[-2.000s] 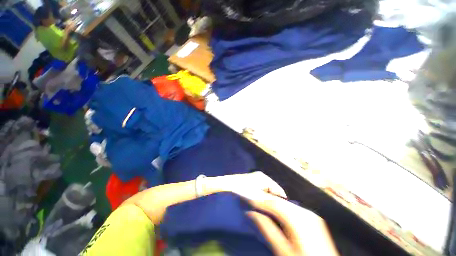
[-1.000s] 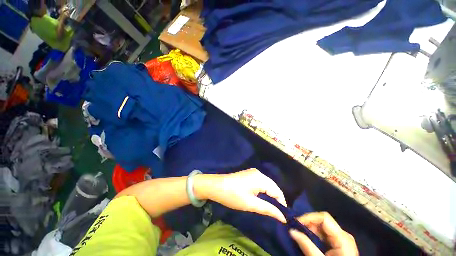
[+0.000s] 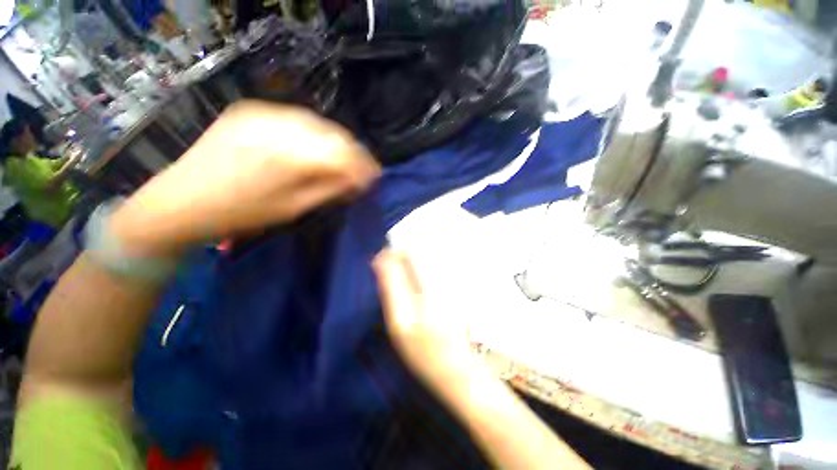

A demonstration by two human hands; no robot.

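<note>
A navy blue garment (image 3: 303, 321) hangs in front of me over the table's left front edge, blurred by motion. My left hand (image 3: 257, 170), with a pale bracelet on the wrist, is raised and closed on the garment's upper edge. My right hand (image 3: 413, 307) is lower, at the garment's right side; it is blurred, and I cannot tell whether its fingers grip the cloth. The sewing machine (image 3: 734, 184) stands on the right, with its needle area over the white table (image 3: 477, 275).
A smartphone (image 3: 755, 367) and black-handled scissors (image 3: 684, 266) lie right of the needle area. A navy cut piece (image 3: 537, 170) lies behind on the table. A shiny black plastic bag (image 3: 413, 83) sits behind. A teal-blue heap (image 3: 174, 367) is left. A person (image 3: 37, 179) is far left.
The view has shifted toward the machine. My left hand has risen from the lap with the navy garment, which now hangs extended. My right hand has also moved up, beside the cloth.
</note>
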